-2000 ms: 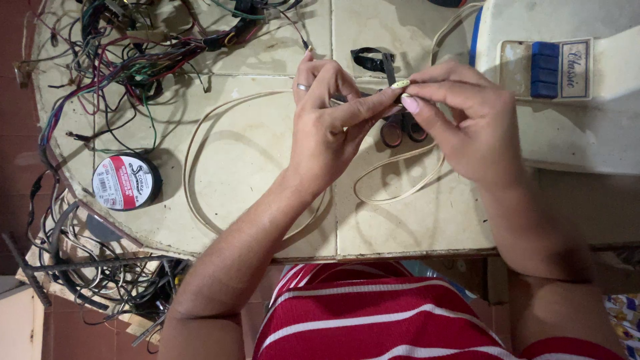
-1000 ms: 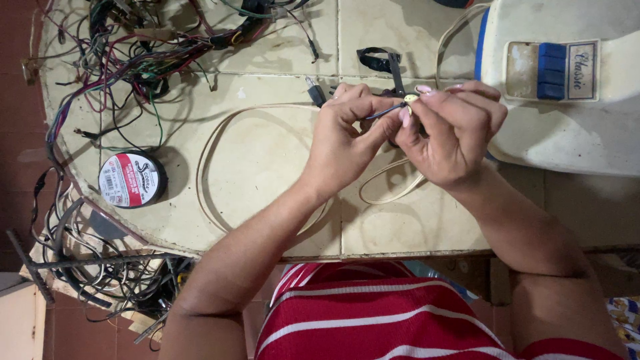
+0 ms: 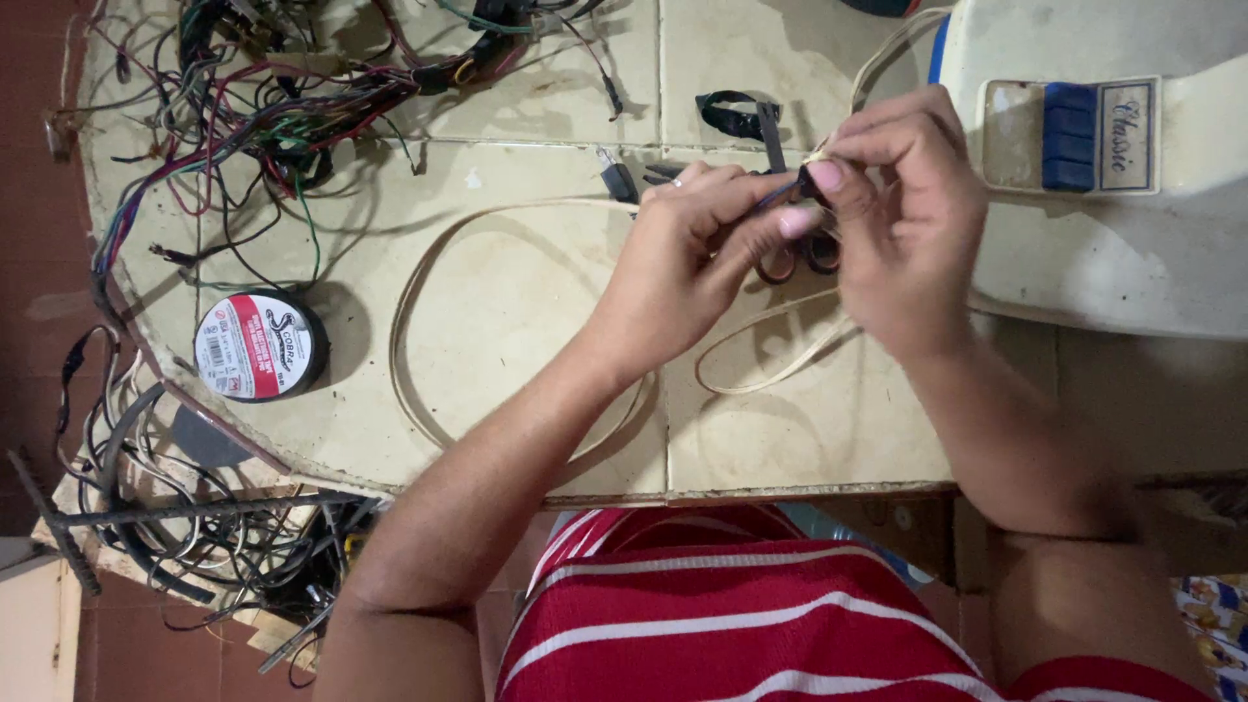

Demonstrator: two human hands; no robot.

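My left hand (image 3: 702, 239) pinches a thin dark wire (image 3: 775, 198) between thumb and forefinger. Fingertip to fingertip with it, my right hand (image 3: 902, 195) grips the wire's joint, where a small pale yellow piece (image 3: 817, 156) and some black material show; the fingers hide the rest. A beige cable (image 3: 507, 207) lies in loops on the tiled table below both hands. Scissors (image 3: 770, 136) lie partly under the hands, their finger rings (image 3: 822, 255) showing between them. Close to my left hand's knuckles lies a small dark part with a clear tip (image 3: 616, 178).
A tangled wiring harness (image 3: 292, 117) spreads over the table's upper left. Below it sits a roll of electrical tape (image 3: 261, 346). A white appliance with blue buttons (image 3: 1072, 234) stands at the right. A heap of cables (image 3: 214, 531) lies beside the table's lower left edge.
My hands stay close together at the wire. The fingers of my right hand have shifted around the joint, and black material now shows there.
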